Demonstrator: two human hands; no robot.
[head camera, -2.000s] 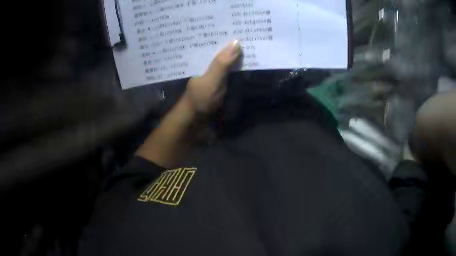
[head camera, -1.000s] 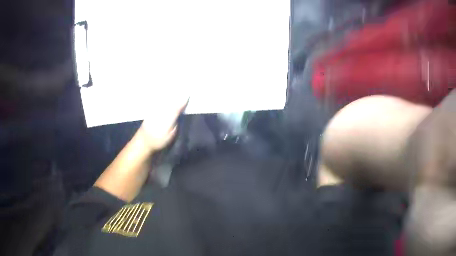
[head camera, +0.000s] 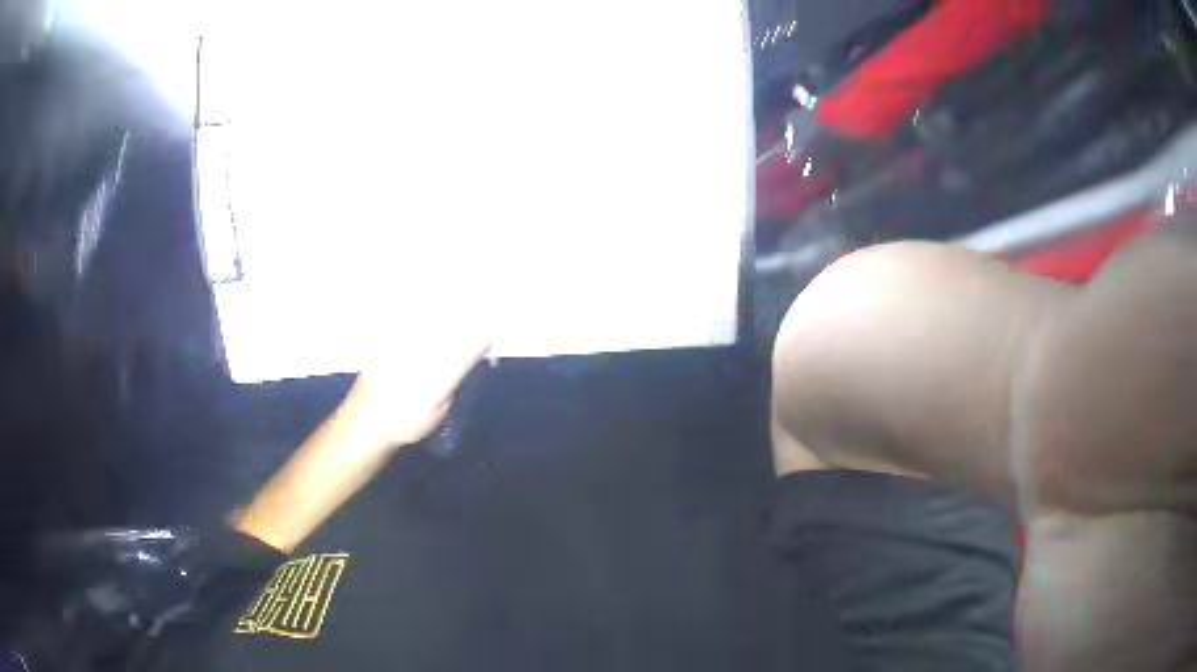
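Observation:
A clipboard (head camera: 486, 184) with white paper fills the upper middle; its sheet is washed out and no print is readable. A thin dark wire-like clip shows at its left end. My left hand (head camera: 414, 394) grips its lower edge, thumb on top and the other fingers mostly hidden. A large patch of bare skin, very close to the lens at the right, seems to be part of my right hand or arm; its fingers cannot be made out clearly.
Blurred red items (head camera: 925, 66) and dark shiny goods lie beyond the clipboard at the upper right, with a pale bar across them. Dark clothing with a yellow emblem (head camera: 299, 596) fills the bottom. Dark glossy surfaces show at the left.
The clipboard and left hand first shifted left and down in view, then slightly further down. The print has washed out. The skin at the right has grown larger and moved inward.

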